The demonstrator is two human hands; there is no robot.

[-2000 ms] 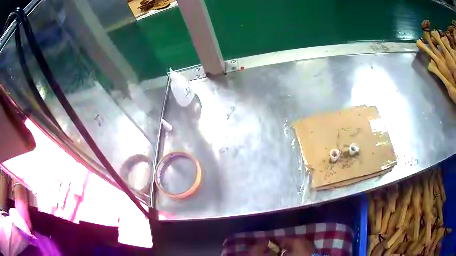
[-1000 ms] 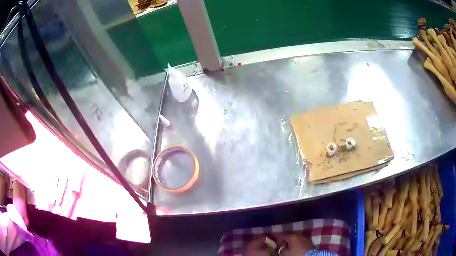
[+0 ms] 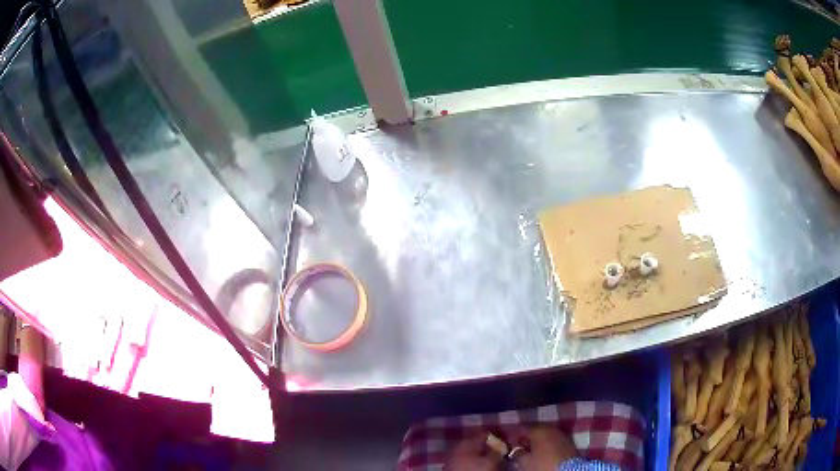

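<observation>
My left hand (image 3: pixel 472 453) and my right hand (image 3: pixel 543 445) are close together at the bottom edge, over a red-and-white checked apron (image 3: pixel 603 429). Both are partly cut off by the edge. A small tan limb piece (image 3: pixel 497 444) shows between their curled fingers, with a pale bit beside it. The fingertips and the exact grip are too small to see clearly. A blue-and-white sleeve cover (image 3: pixel 589 465) shows at my right wrist.
The metal bench (image 3: pixel 460 276) holds a cardboard pad (image 3: pixel 635 225) with two white fittings, a tape roll (image 3: pixel 359 317) and a squeeze bottle (image 3: pixel 333 156). Tan limbs (image 3: pixel 810 101) lie far right; more fill a blue bin (image 3: pixel 663 405). A clear screen stands left, beside another person's arm (image 3: pixel 31 359).
The view has shifted slightly, and my hands and the apron show a little higher in it. The small piece is still between my hands. The bench things keep their places.
</observation>
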